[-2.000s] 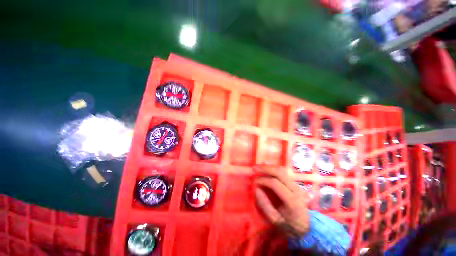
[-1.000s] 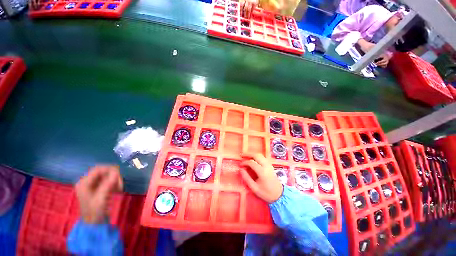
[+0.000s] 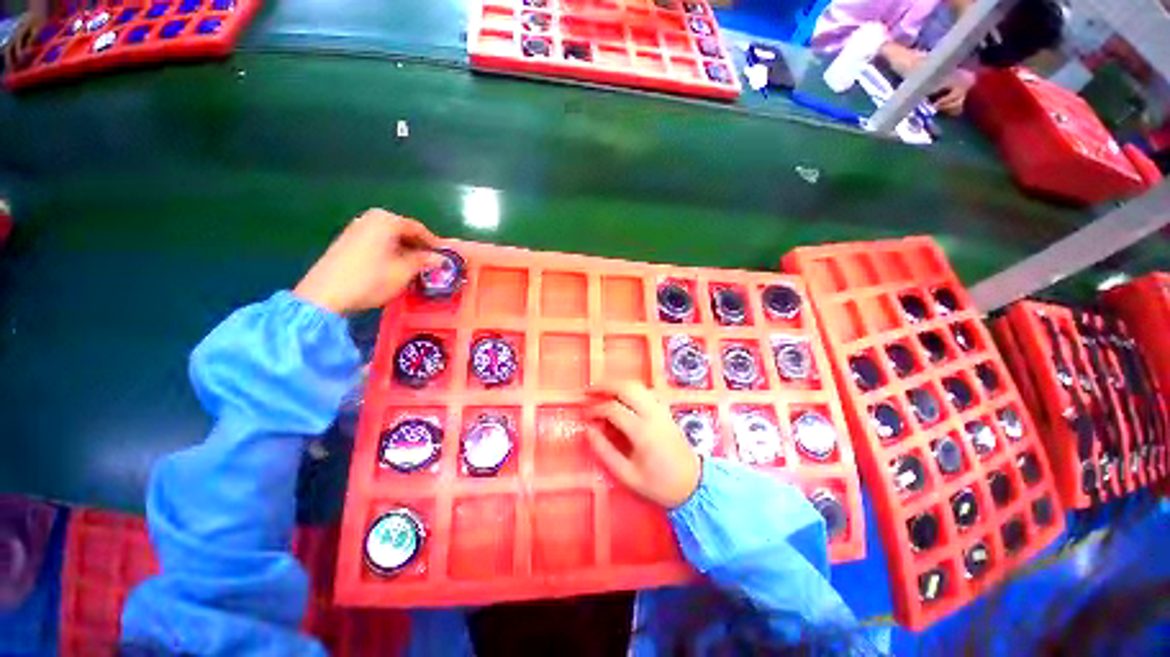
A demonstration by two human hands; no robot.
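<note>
A red compartment tray (image 3: 494, 597) lies in front of me. Several watch heads with lit dials sit in its left columns, such as a green-white one (image 3: 394, 540). Darker, greyer watch heads (image 3: 738, 363) fill pockets at its right. My left hand (image 3: 368, 263) is at the tray's top left corner, its fingertips on the watch head (image 3: 439, 273) there; whether it is lifted cannot be told. My right hand (image 3: 648, 443) rests over the middle pockets with fingers curled; I see nothing in it.
A neighbouring filled tray (image 3: 840, 272) adjoins at right, with a tray of long dark pieces (image 3: 1020, 321) beyond. Red trays (image 3: 481, 58) lie across the green bench (image 3: 577, 167). A person in pink (image 3: 860, 26) works at the top right near a metal post. Empty red trays (image 3: 109, 565) are low left.
My left hand has moved from low left up to the tray's top left watch. My right hand stays over the middle pockets. The camera view has shifted, and my left sleeve now covers the film heap.
</note>
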